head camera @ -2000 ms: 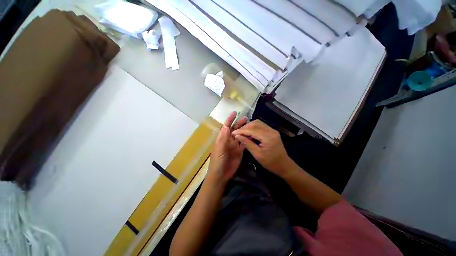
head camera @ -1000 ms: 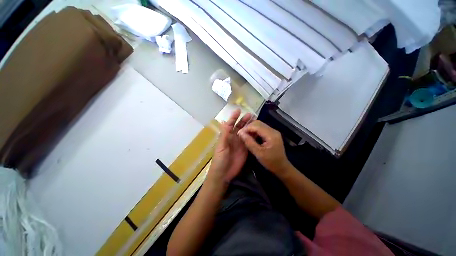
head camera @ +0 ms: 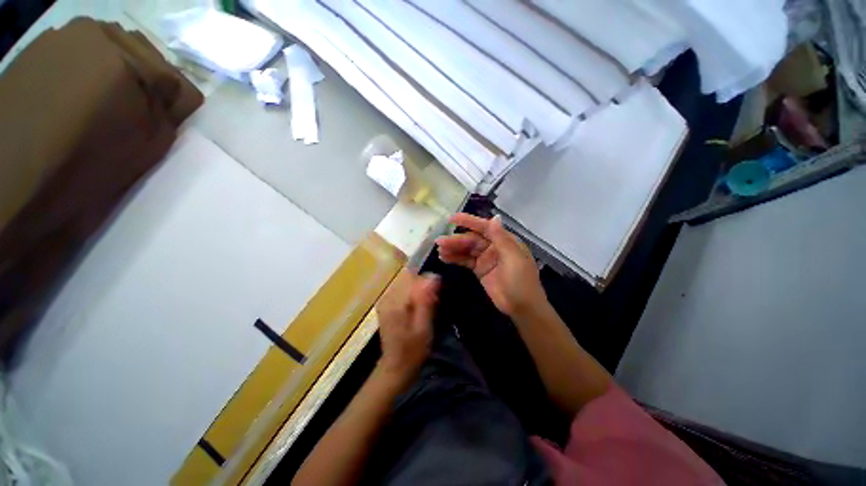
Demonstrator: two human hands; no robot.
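My left hand [head camera: 408, 321] is blurred over the table's near edge, fingers curled; whether it holds anything cannot be told. My right hand [head camera: 491, 263] is just right of it, palm showing, fingers apart, with nothing visible in it. The hands are apart. A wide white sheet [head camera: 180, 285] lies on the table, its near edge along a yellow guide band [head camera: 337, 289] with black marks [head camera: 280, 341]. A translucent glue bottle [head camera: 378, 147] with a white paper label [head camera: 386, 172] lies beyond my hands, its yellowish nozzle pointing towards them.
A thick stack of brown panels [head camera: 81, 142] is at the far left. White strips [head camera: 28, 460] show at the lower left edge. White scraps [head camera: 303, 95] lie near layered white sheets [head camera: 427, 71]. Another white stack [head camera: 593, 180] is at right, beside a pale surface [head camera: 760, 323] and a teal round thing [head camera: 747, 177].
My hands were together with fingertips meeting; now they are apart. My right hand has opened and turned its palm into view, and my left fingers have curled. The view has shifted slightly.
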